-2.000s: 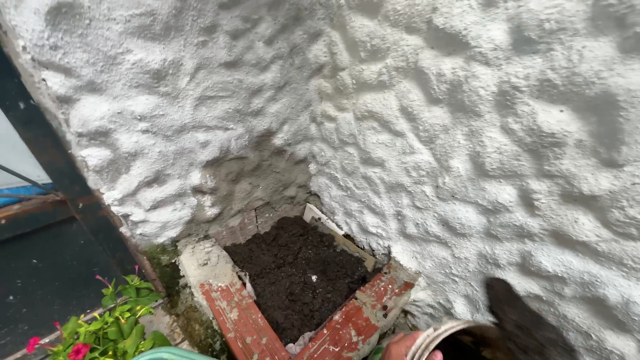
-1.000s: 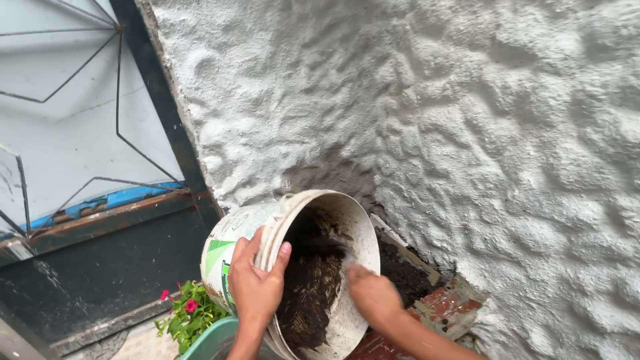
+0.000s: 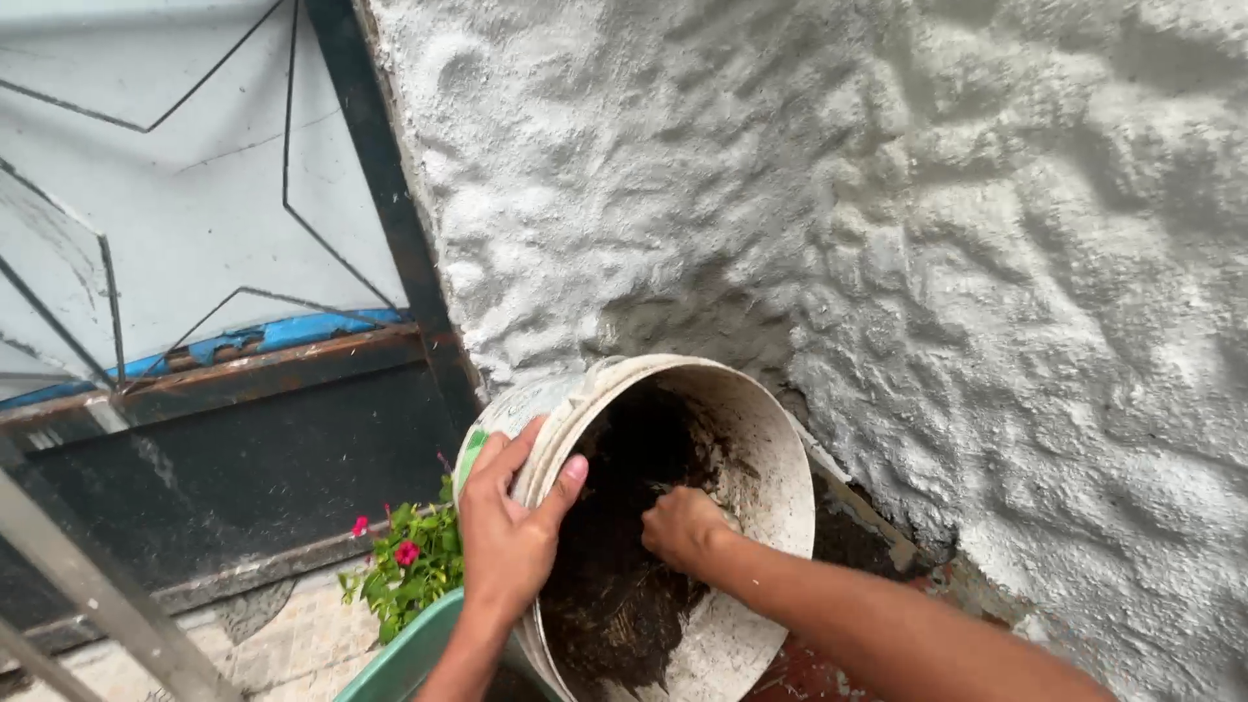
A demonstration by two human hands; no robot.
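Note:
A white plastic bucket [image 3: 795,478] lies tipped on its side, its mouth facing me, with dark soil [image 3: 624,604] inside. My left hand [image 3: 512,522] grips the bucket's rim at the left, thumb over the edge. Inside the mouth, my right hand [image 3: 687,531] is curled at the soil; its fingertips are hidden, so whether it holds anything cannot be told. Behind and right of the bucket, more dark soil [image 3: 853,536] shows in the corner bed, bordered by a red-painted edge [image 3: 804,673].
Rough white plastered walls [image 3: 1024,292] meet behind the bucket. A dark metal door with a rusty frame [image 3: 263,375] stands at the left. Near it are a green plastic container [image 3: 414,648], a plant with pink flowers [image 3: 414,565] and a metal rail [image 3: 97,585] at lower left.
The bucket, seen only at the bottom edge at first, has come over the soil bed, tipped. My right hand has moved deeper into its mouth since one second ago.

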